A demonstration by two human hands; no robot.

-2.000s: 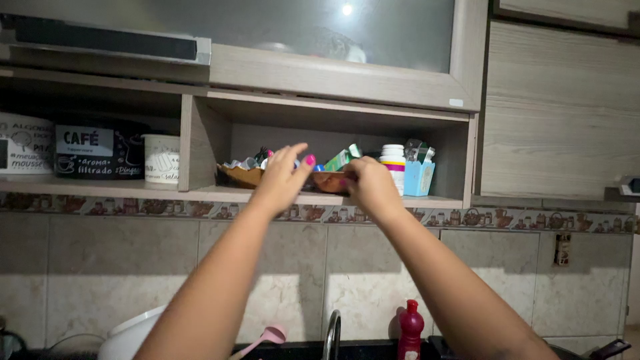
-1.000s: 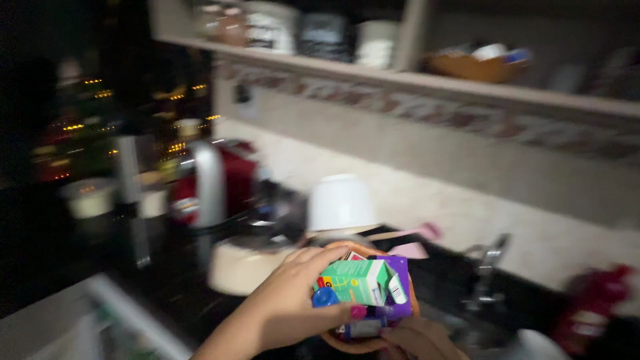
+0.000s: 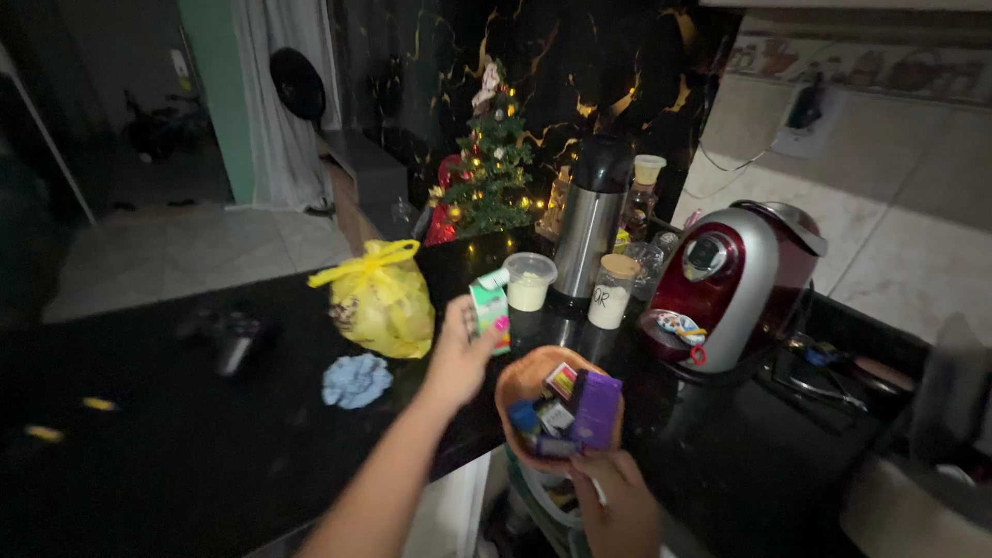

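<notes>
My left hand (image 3: 459,349) grips a small green and white carton (image 3: 490,310) upright over the dark counter, left of the basket. With the fingers of my right hand (image 3: 616,488) I hold the near rim of an orange-brown basket (image 3: 518,380). Inside the basket lie a purple box (image 3: 597,409), a small red and yellow box (image 3: 563,380), a blue item (image 3: 524,415) and other small packages. Just beyond the carton stands a clear lidded tub (image 3: 528,287) with pale contents.
A tied yellow plastic bag (image 3: 387,310) and a crumpled blue cloth (image 3: 356,380) lie on the left counter. Behind are a steel thermos (image 3: 589,232), a glass jar (image 3: 612,294) and a red coffee machine (image 3: 728,287). An open-topped bin (image 3: 535,484) is below the basket.
The basket came down from the shelf into my hands. The green carton, in the basket a second ago, is now in my left hand. The view has swung left.
</notes>
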